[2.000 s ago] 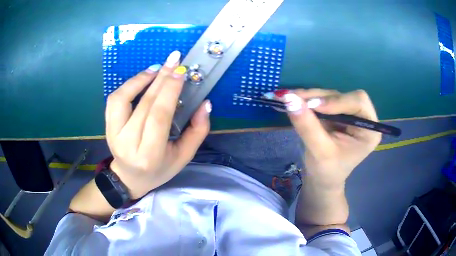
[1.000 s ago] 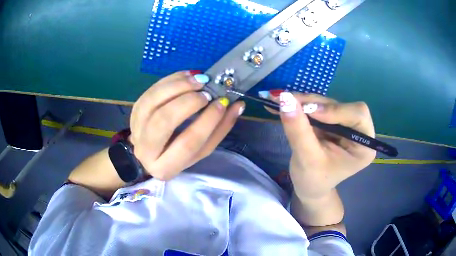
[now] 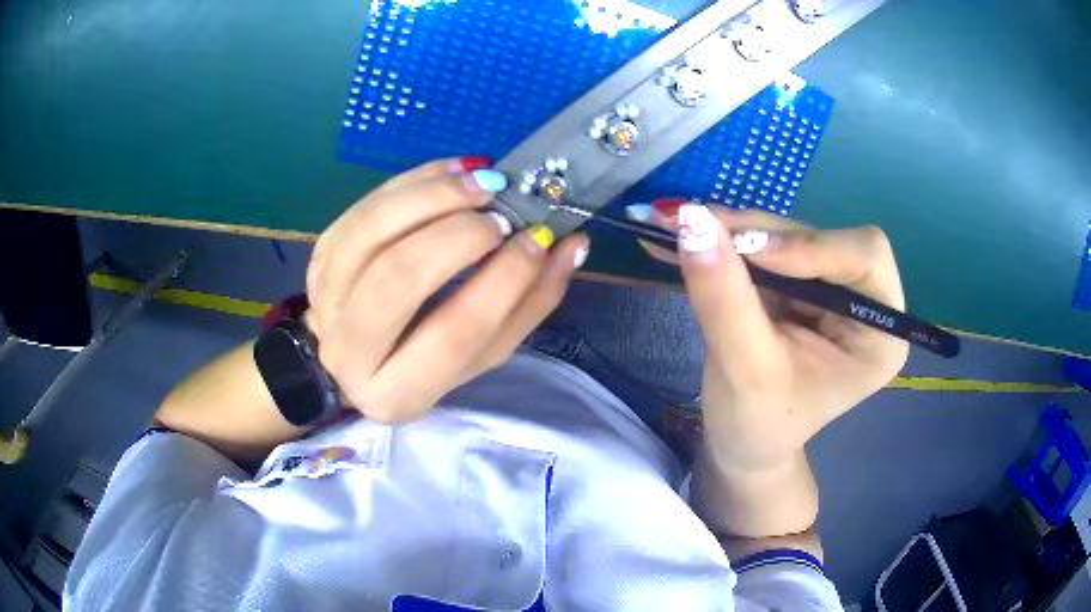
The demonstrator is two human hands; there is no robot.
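My left hand (image 3: pixel 437 287) holds the near end of a grey bar housing (image 3: pixel 664 126) that slants up to the right. Several round fittings with small studs around them sit along the bar; the nearest fitting (image 3: pixel 552 188) has an orange-gold centre. My right hand (image 3: pixel 796 323) holds black tweezers (image 3: pixel 826 295) marked VETUS, and their tip is at the lower edge of the nearest fitting. I cannot tell whether the tip holds a part. A blue carrier sheet (image 3: pixel 479 90) with rows of pale specks lies under the bar.
The green mat bench top (image 3: pixel 180 120) has a pale front edge. A narrow blue strip (image 3: pixel 1086 281) shows at the right rim. Below are a grey floor with a yellow line, a metal frame at the left, and a black item (image 3: pixel 969 550) and blue frame (image 3: pixel 1053 460) at lower right.
My left hand has shifted to the bar's near end. The tweezers have moved left from the blue sheet to the nearest fitting. The sheet and bar appear farther right in view.
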